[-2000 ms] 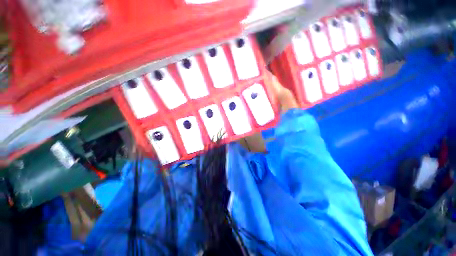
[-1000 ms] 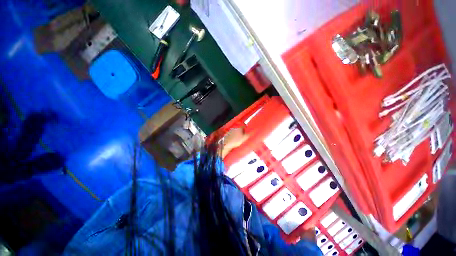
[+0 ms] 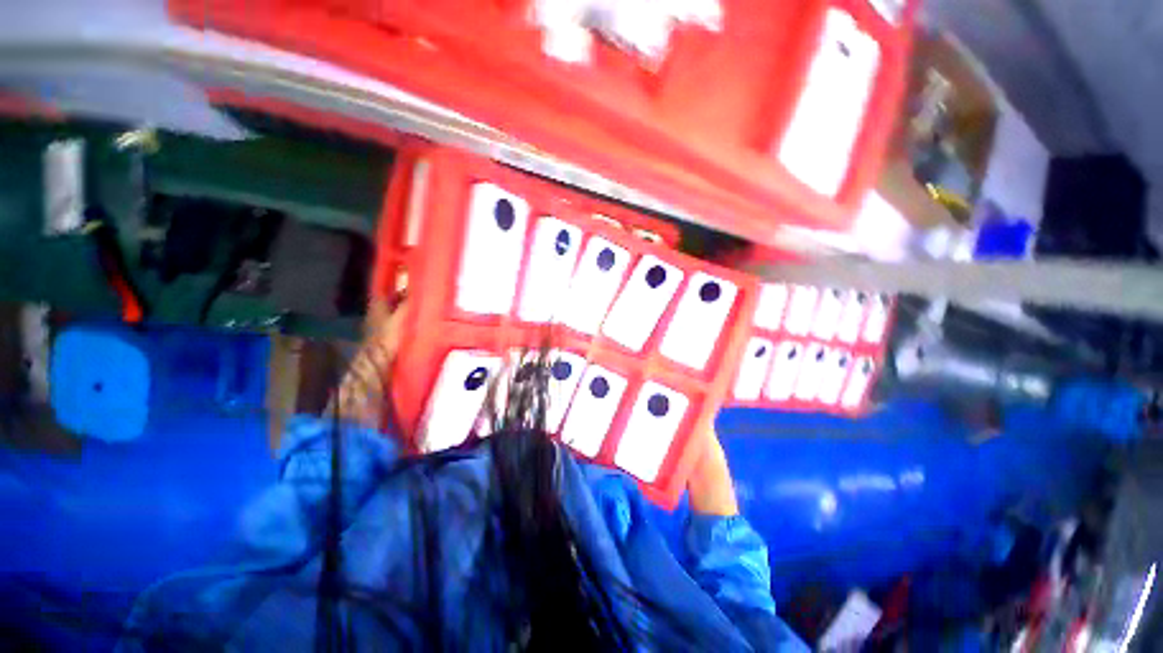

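Note:
A red compartment tray (image 3: 449,334) is held up in front of me, tilted. It bears two rows of white cases (image 3: 672,310), each with a black dot. My left hand (image 3: 371,361) grips the tray's left side; its fingers are partly hidden by hair strands. My right hand (image 3: 710,472) is at the tray's lower right edge and holds it there; its fingers are mostly hidden behind the tray.
A second red tray of white cases (image 3: 809,310) lies at the right. Above, a shelf edge (image 3: 510,156) bears a large red tray (image 3: 714,121) with white parts. At left are a green bench (image 3: 179,296) with tools and a blue stool (image 3: 100,384). A carton (image 3: 946,128) is upper right.
The view has swung round, so the bench and stool now lie at the left. The held tray is more level across the view and still between both hands.

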